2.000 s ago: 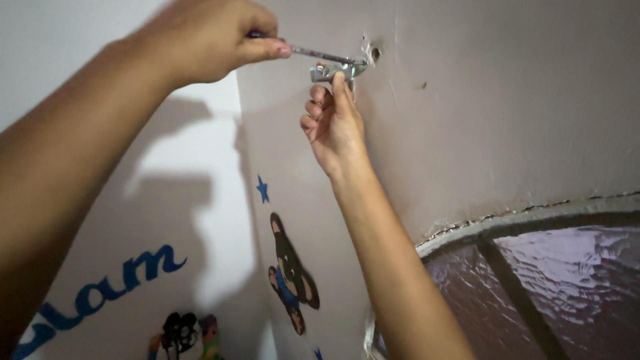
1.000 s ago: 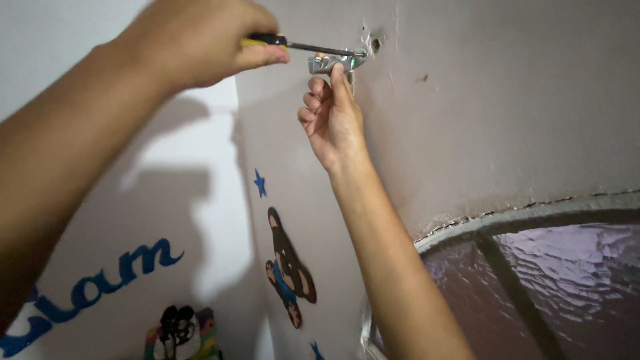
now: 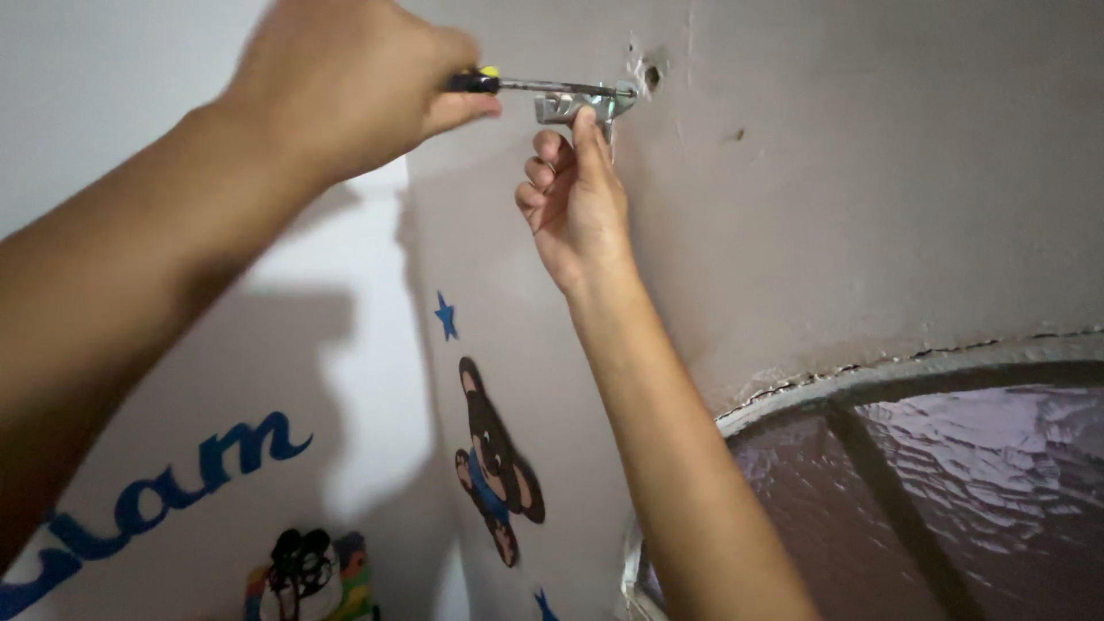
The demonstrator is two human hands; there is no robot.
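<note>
My left hand (image 3: 371,86) comes in from the left, closed around the black-and-yellow handle (image 3: 474,80) of a screwdriver. The metal shaft (image 3: 561,86) runs rightward to the flange of a small shiny metal bracket (image 3: 569,107) against the wall. Whether the tip sits in a screw is too small to tell. Below it, my right hand (image 3: 573,198) reaches up from the lower right and pinches the bracket, its thumb on the front. A ragged hole (image 3: 652,78) in the wall lies just right of the bracket.
An arched window (image 3: 897,466) with textured panes and a cracked upper edge is at lower right. Blue letters (image 3: 220,457), a blue star (image 3: 445,316) and a cartoon bear-like figure (image 3: 496,457) decorate the walls. A small chip (image 3: 737,135) marks the wall right of the hole.
My left hand has shifted its grip on the screwdriver, and more of the yellow and black handle shows than two seconds ago. My right hand stays at the bracket.
</note>
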